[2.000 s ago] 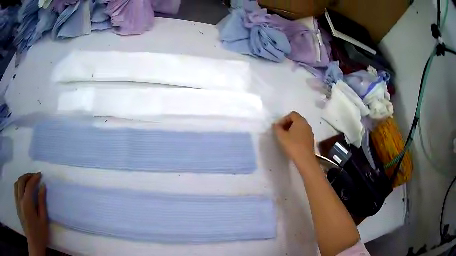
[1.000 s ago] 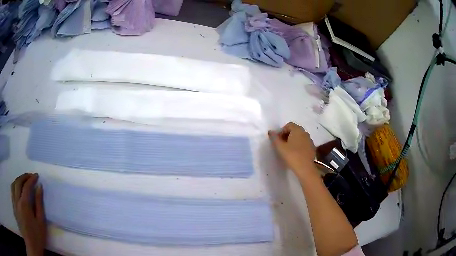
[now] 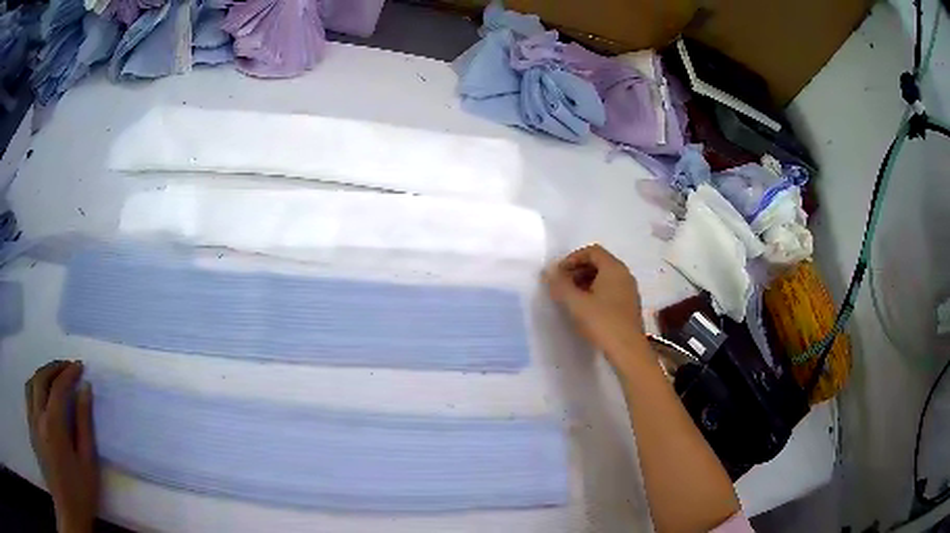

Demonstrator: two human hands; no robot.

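Two long light-blue stacks of cut pieces lie across the near half: the far blue stack [image 3: 297,318] and the near blue stack [image 3: 333,448]. Two white interlining stacks, one farther [image 3: 313,151] and one nearer [image 3: 344,224], lie beyond them. A pale sheer band shows along the far edge of the far blue stack. My left hand [image 3: 65,432] rests at the left end of the near blue stack, thumb apart from its fingers. My right hand [image 3: 599,297] is beside the right end of the nearer white stack, fingertips pinched; whether they hold a thin strip is unclear.
The black iron [image 3: 729,401] is parked at the right beside my right forearm, with a green hose [image 3: 870,234] rising behind. White scraps [image 3: 714,250] and an orange bundle [image 3: 807,323] lie near it. Blue and lilac bundles [image 3: 542,89] line the table's far edge [image 3: 406,60].
My right hand has moved a little to the left, closer to the end of the nearer white stack. My left hand stays at the left end of the near blue stack.
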